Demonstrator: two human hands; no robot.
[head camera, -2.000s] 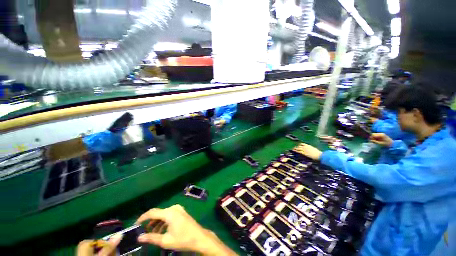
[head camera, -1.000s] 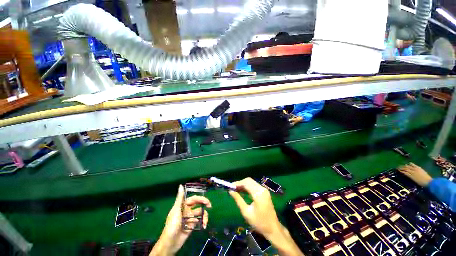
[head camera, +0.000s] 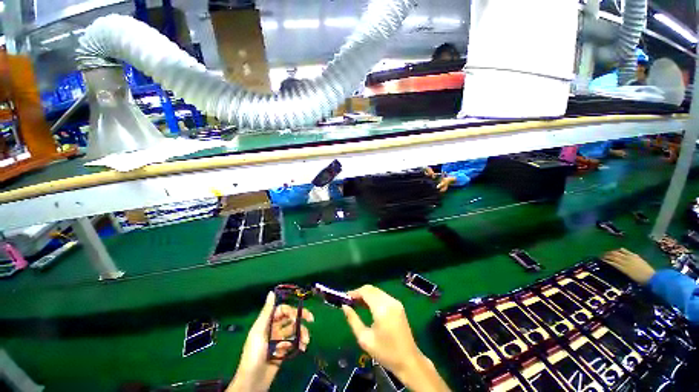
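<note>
My left hand (head camera: 260, 348) holds an open oblong phone housing (head camera: 286, 325) upright, and my fingers show through its screen opening. My right hand (head camera: 387, 325) pinches an LCD module (head camera: 334, 295) by its right end, tilted, with its pale edge showing. A small yellow-orange flex tail (head camera: 305, 292) lies between the module and the top of the housing; whether it touches the housing is hard to tell. Several loose LCD modules (head camera: 359, 380) lie near my wrists, cut off by the bottom edge.
A glossy black blister tray (head camera: 440, 337) with rows of housings stands at right; another person's hand (head camera: 630, 265) rests at its far edge. Part-built phones (head camera: 422, 285) lie on the green surface. Paired light pieces (head camera: 200, 337) lie left. A compartment tray (head camera: 247, 233) and stacked black trays (head camera: 397, 197) stand beyond.
The housing has turned in my left hand and moved slightly left. My right hand has moved slightly left and down with the module. The view has shifted a little.
</note>
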